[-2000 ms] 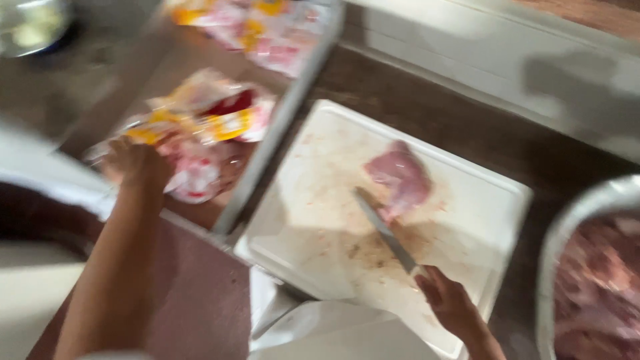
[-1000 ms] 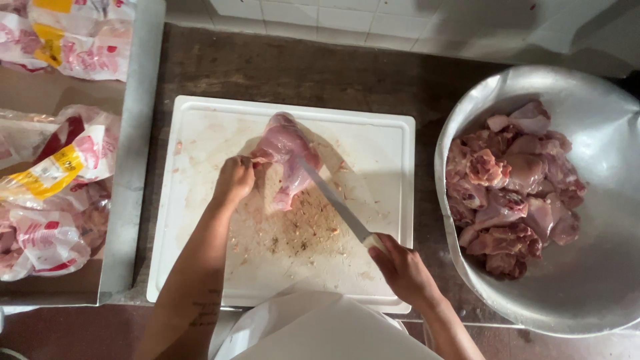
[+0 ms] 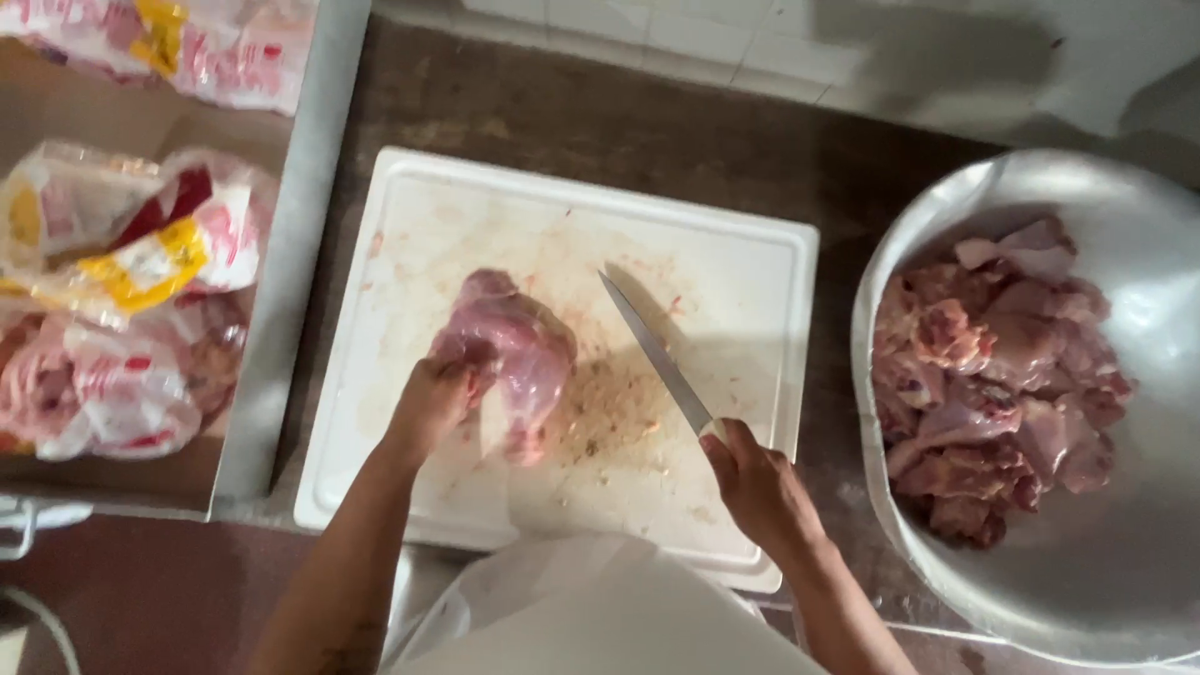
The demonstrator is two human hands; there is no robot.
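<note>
A raw skinless chicken leg is over the left half of a white plastic cutting board. My left hand grips its left end, and my fingertips are partly hidden by the meat. In my right hand is a kitchen knife, held by its pale handle near the board's right edge. The blade points up and left, apart from the meat. Small scraps and brownish stains mark the board beside the leg.
At the right stands a large metal bowl with a heap of raw chicken pieces. A metal-rimmed tray at the left holds plastic bags of chicken. A tiled wall runs behind the dark worktop.
The knife blade, at the meat one second ago, is now apart from it to the right. Two seconds ago my left hand was at the bagged chicken; now it grips the leg.
</note>
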